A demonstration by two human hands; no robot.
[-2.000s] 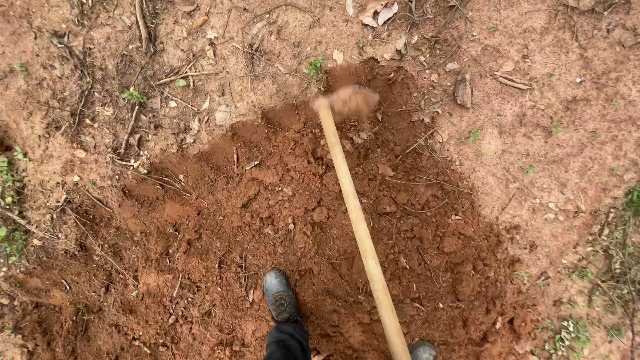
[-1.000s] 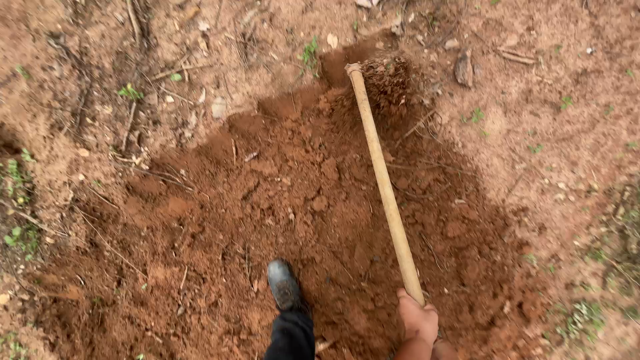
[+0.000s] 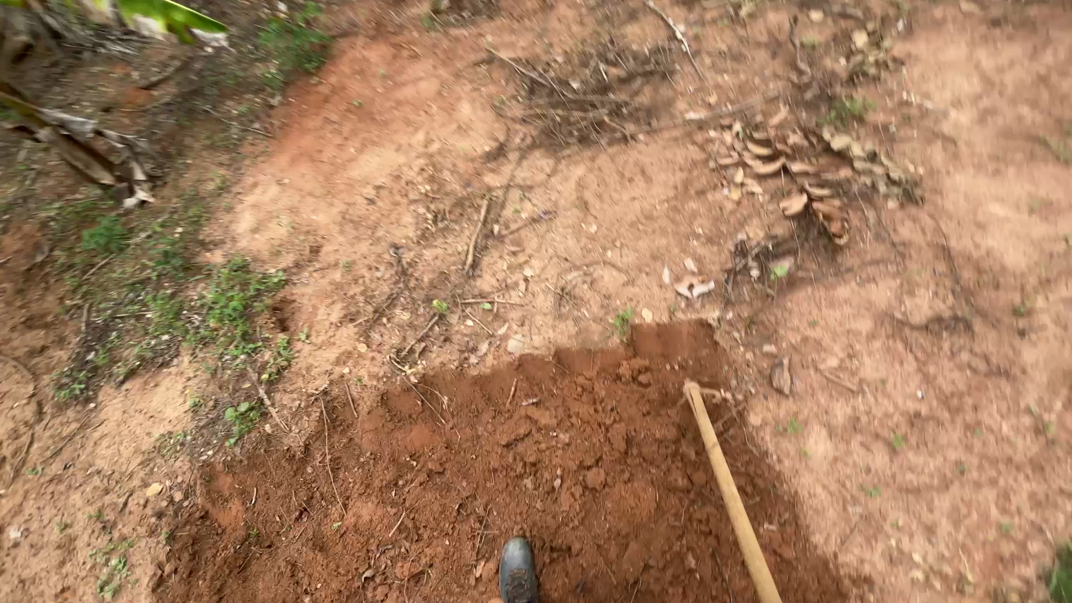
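A hoe with a long pale wooden handle (image 3: 733,494) slants from the bottom edge up to the right part of the dug red soil (image 3: 569,469). Its head (image 3: 716,394) lies at the upper right of this patch, soil-coloured and hard to make out against the earth. The lower end of the handle runs out of view, so no hold on it shows. Neither my left hand nor my right hand is in the frame. The toe of a dark shoe (image 3: 518,569) rests on the loose soil, left of the handle.
Uncut, paler ground (image 3: 402,193) borders the dug patch. Dry twigs (image 3: 578,100) and curled dead leaves (image 3: 787,167) lie beyond it. Low green weeds (image 3: 230,301) grow at the left, and a broad green leaf (image 3: 172,15) hangs at the upper left.
The view has tilted up, showing more ground ahead. A hand that held the handle one second ago is out of view. The hoe's head stays near the patch's upper right.
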